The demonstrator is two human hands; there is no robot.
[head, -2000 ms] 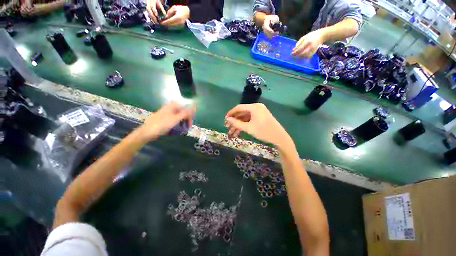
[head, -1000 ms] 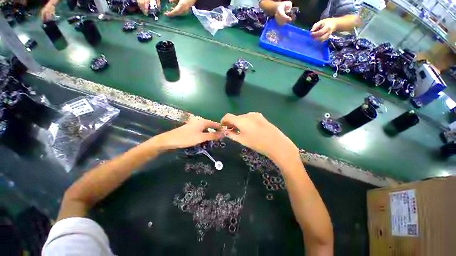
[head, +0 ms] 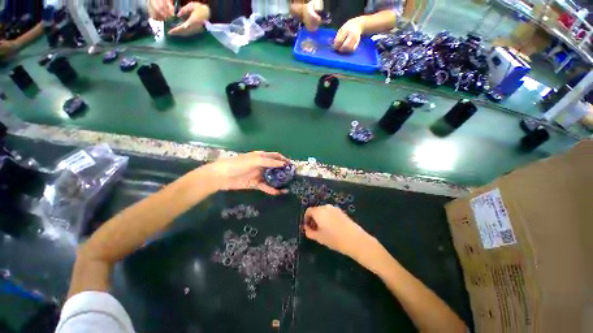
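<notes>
My left hand [head: 250, 172] holds a round wired unit [head: 279, 174] at the pale belt edge, fingers around its left side. My right hand [head: 327, 227] is curled just right of and below it, over the dark surface; its fingertips are close together beside the rings, and whether they hold a ring cannot be told. A heap of metal rings [head: 260, 255] lies on the dark surface below my hands. Another group of rings [head: 322, 194] lies between my hands, along the belt edge.
Black cylinders [head: 238, 99] and round units [head: 359, 133] stand on the green belt [head: 292, 133]. A clear plastic bag [head: 75, 185] is at left, a cardboard box [head: 527, 240] at right. Across are coworkers' hands, a blue tray [head: 335, 60] and piles of wired units [head: 432, 57].
My hands met over the rings, then parted; my right hand moved down to the rings. The round unit shows clearly in my left hand. The belt items shifted in view.
</notes>
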